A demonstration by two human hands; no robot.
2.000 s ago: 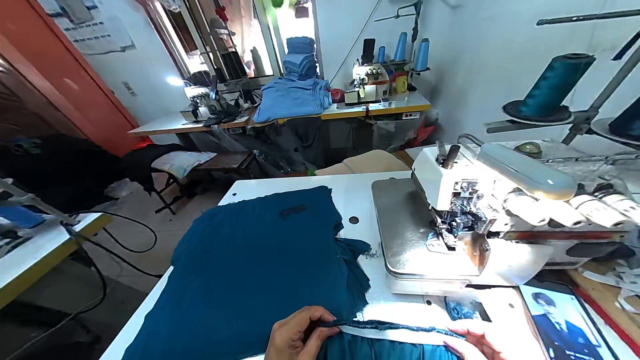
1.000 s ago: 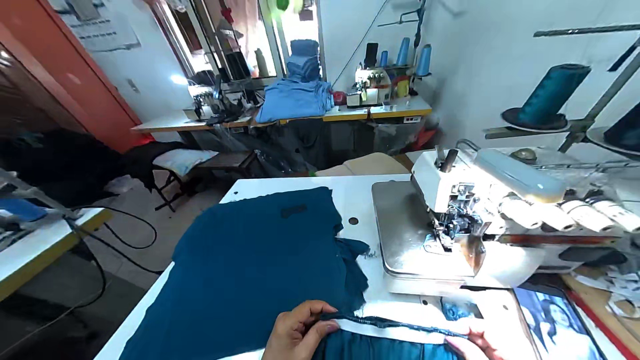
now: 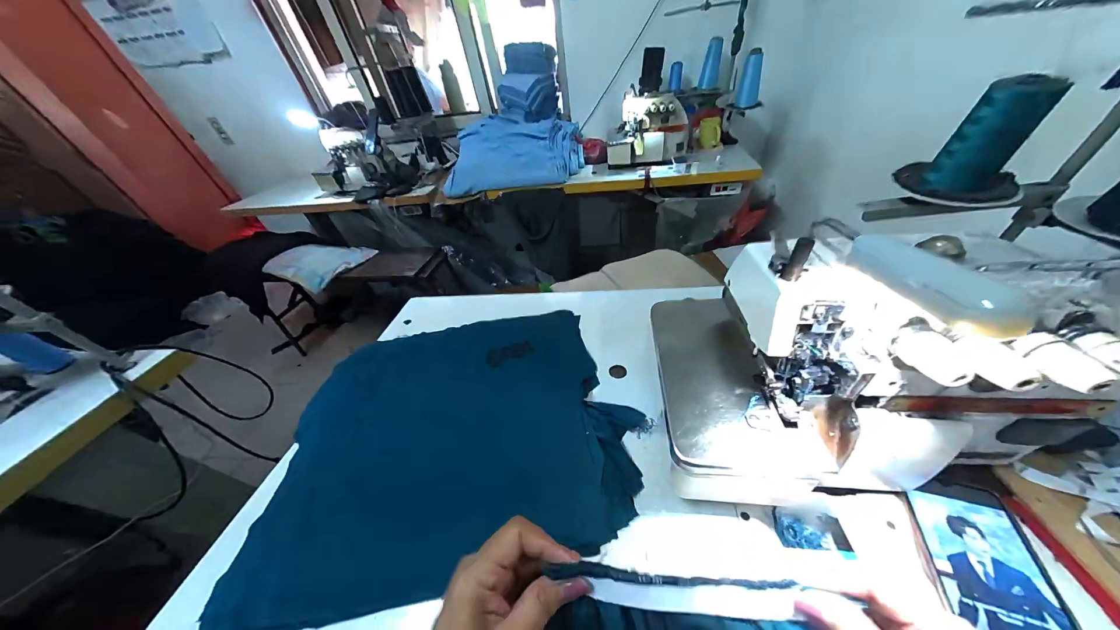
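My left hand [image 3: 516, 577] pinches the edge of a teal fabric piece [image 3: 665, 619] between thumb and fingers, at the bottom of the view. A white strip [image 3: 691, 597] and a dark stitched seam [image 3: 674, 579] run along this edge toward the right. There my right hand [image 3: 844, 608], blurred by glare and partly cut off by the frame, holds the other end. A larger teal fabric piece [image 3: 455, 446] with a small dark print lies flat beyond my left hand. Right of it stands an overlock sewing machine [image 3: 814, 359] with its lamp lit and a metal plate [image 3: 709, 385].
A phone [image 3: 989, 551] showing a picture lies right of my right hand. Thread cones [image 3: 997, 131] stand on a rack above the machine. Behind are another table [image 3: 595, 182], more sewing machines [image 3: 652, 127] and stacked blue fabric [image 3: 516, 149]. Cables [image 3: 219, 420] hang at left.
The white strip and dark seam between my hands show more fully now, and white material appears beyond them. Both hands keep hold of the fabric at nearly the same place.
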